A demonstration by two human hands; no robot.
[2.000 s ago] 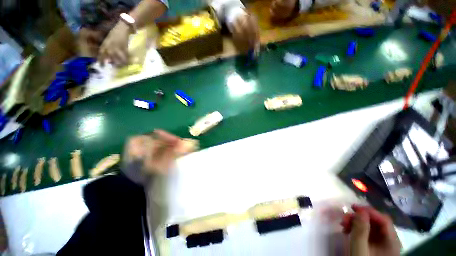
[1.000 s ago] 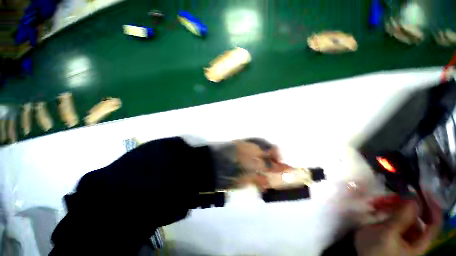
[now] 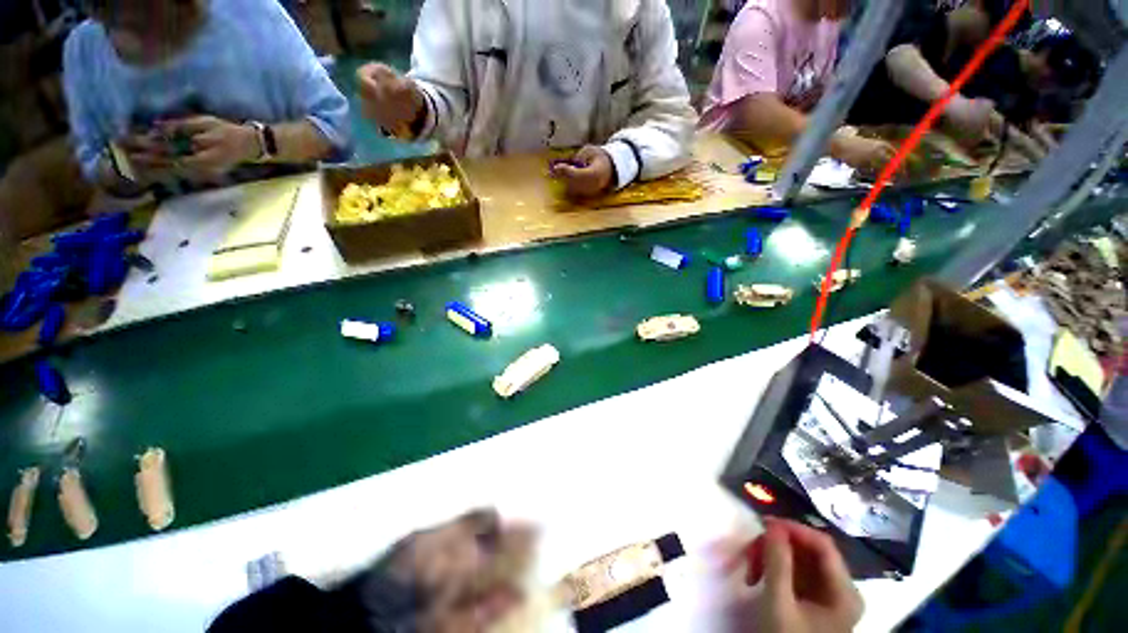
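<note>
A tan oblong part [image 3: 615, 573] lies on the white bench at the bottom centre, with a black fixture block [image 3: 625, 606] along its near side and a small black square at its right end. My left hand [image 3: 458, 575] is blurred at the part's left end, over a pale piece; its grip is unclear. My right hand [image 3: 792, 581] is right of the part, below the black dispenser [image 3: 854, 464] with its red display. Its fingertips are close together; whether they hold anything is too blurred to tell.
Beyond the bench runs a green belt [image 3: 272, 420] with tan parts and blue cells [image 3: 469, 318]. Across it are several people, a carton of yellow pieces [image 3: 402, 223] and a blue heap. A red cord [image 3: 872, 186] hangs above the dispenser. An open carton [image 3: 959, 340] stands behind it.
The view has tilted up, showing the people opposite again. My left hand has moved left off the right-hand tan part, which is now uncovered. My right hand is nearer the dispenser's front edge.
</note>
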